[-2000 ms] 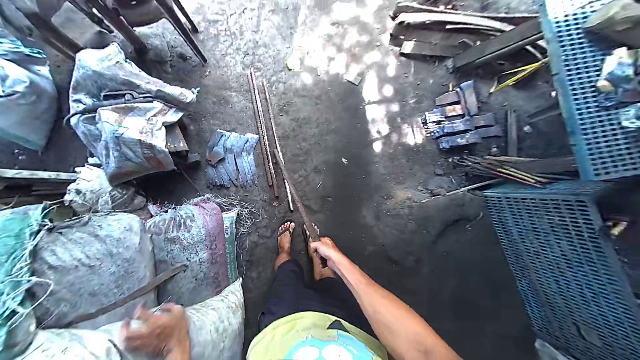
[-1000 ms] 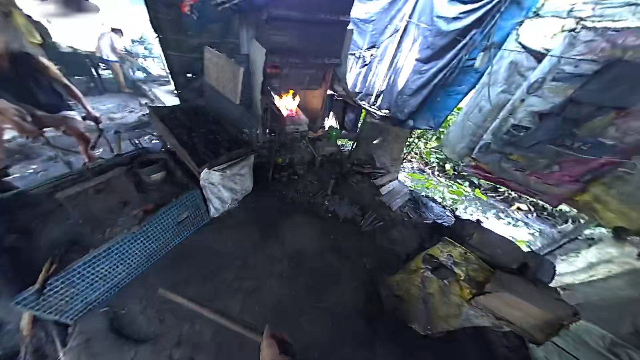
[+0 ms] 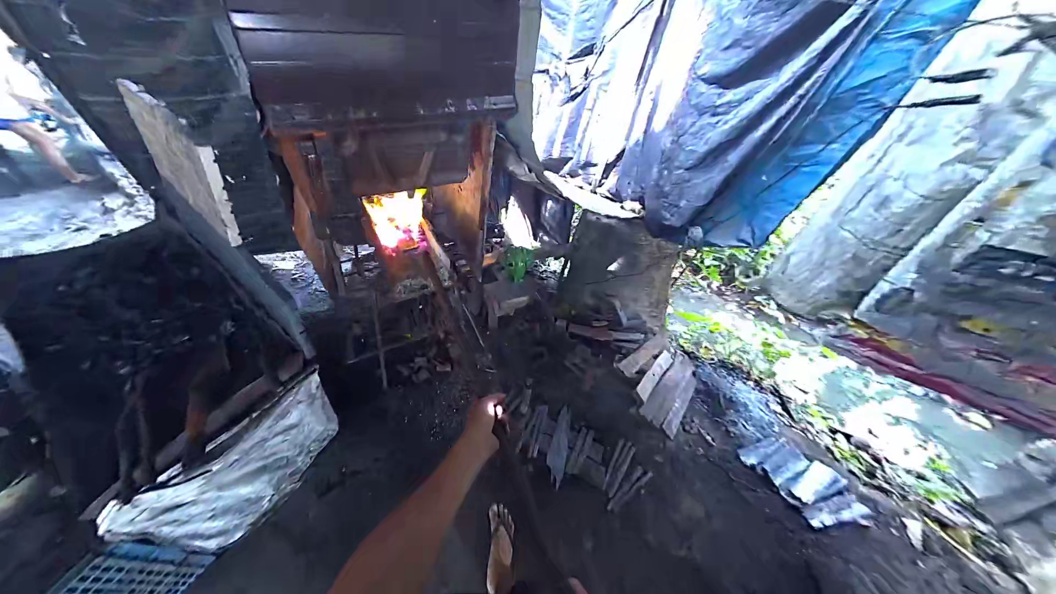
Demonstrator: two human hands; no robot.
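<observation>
Near the middle of the head view, my left hand (image 3: 481, 426) is closed around the upper end of a long dark bar (image 3: 521, 495), which looks like metal. The bar slants down and right to the bottom edge, where only a bit of my right hand (image 3: 577, 586) shows beside it; its grip is hidden. A small bright glint is at my left hand. Beyond it, a fire (image 3: 396, 219) burns in a forge-like hearth under a dark sheet hood (image 3: 379, 58).
Flat strips (image 3: 561, 445) lie on the ground right of my left hand, with flat pieces (image 3: 668, 392) and more strips (image 3: 808, 483) farther right. A dark bin (image 3: 247, 289) with a pale sack (image 3: 239, 470) stands left. Blue tarpaulin (image 3: 767, 124) hangs behind. Part of a person shows far left.
The view has swung from the ground with sacks and crates to the burning hearth, which is now closer. My right hand held a long rod two seconds ago; now my left hand is on the bar.
</observation>
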